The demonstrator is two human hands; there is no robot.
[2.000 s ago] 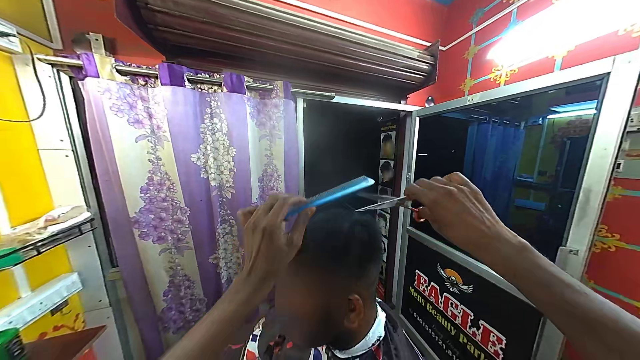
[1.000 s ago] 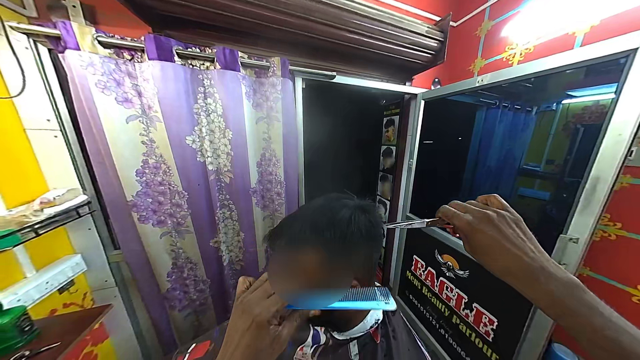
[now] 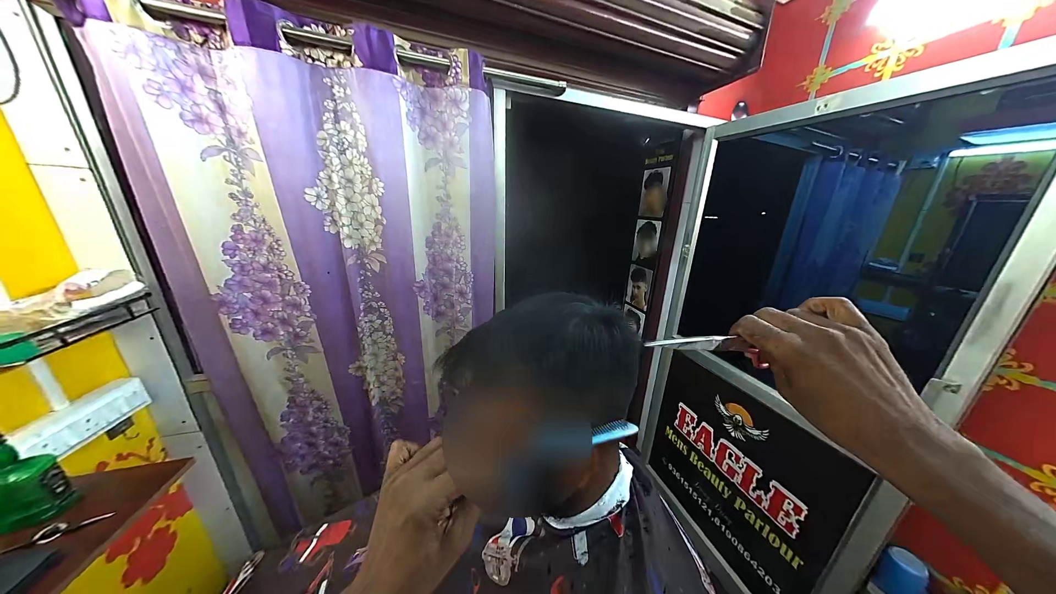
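A seated person's head with short dark hair (image 3: 549, 346) is in the middle, over a white neck strip (image 3: 598, 499) and a dark patterned barber's cape (image 3: 660, 536). My left hand (image 3: 429, 503) is at the left side of the head. A blue comb (image 3: 615, 431) lies across it; its toothed end shows by the ear, and the end towards my left hand is blurred. In my right hand (image 3: 817, 355), right of the head, are hair-cutting scissors (image 3: 697, 342), their blades pointing left, with the tips close to the hair.
A brown counter (image 3: 124, 487) at lower left bears a green bottle (image 3: 33, 487) and another pair of scissors (image 3: 62, 528). Above it is a wire shelf (image 3: 91, 318). A floral curtain (image 3: 330, 247) hangs behind the person. Metal-framed glass doors (image 3: 701, 214) stand behind and right.
Two seconds ago the comb and scissors were together over the top of the head. My left hand and the comb have since come down beside the head; the scissors are now at its right.
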